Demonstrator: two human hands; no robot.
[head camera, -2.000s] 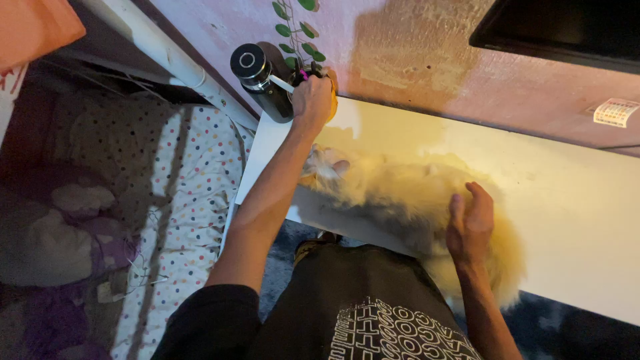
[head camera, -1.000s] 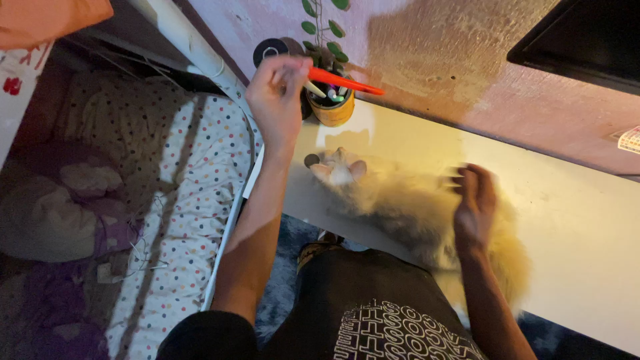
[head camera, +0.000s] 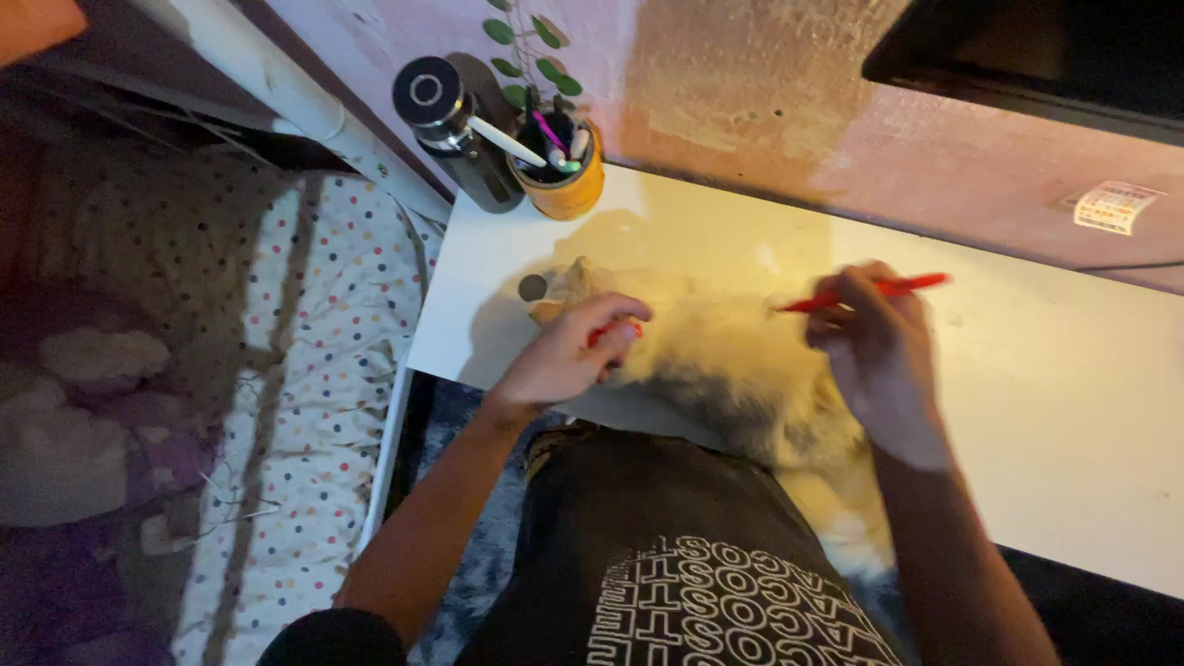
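Note:
My left hand (head camera: 573, 351) is closed around a small red pen cap (head camera: 614, 333), over the front part of a long-haired cream and grey cat (head camera: 721, 342). Farther right, my right hand (head camera: 874, 351) holds a red pen (head camera: 865, 293) between thumb and fingers, above the cat's back; its tip points left. The cat lies stretched along the white table (head camera: 1045, 398), its head at the left. An orange-brown pen cup (head camera: 566, 196) with several pens in it stands by the wall.
A dark flask (head camera: 476, 162) stands left of the pen cup, and a leafy plant stem (head camera: 532, 55) rises behind it. A round dark disc (head camera: 533, 288) lies near the cat's head. A black screen (head camera: 1045, 65) juts in at upper right. A dotted bedsheet (head camera: 314, 388) lies at left.
My left hand has come down from the pen cup to over the cat. The red pen it held one second ago is now in my right hand, and a red cap is in my left.

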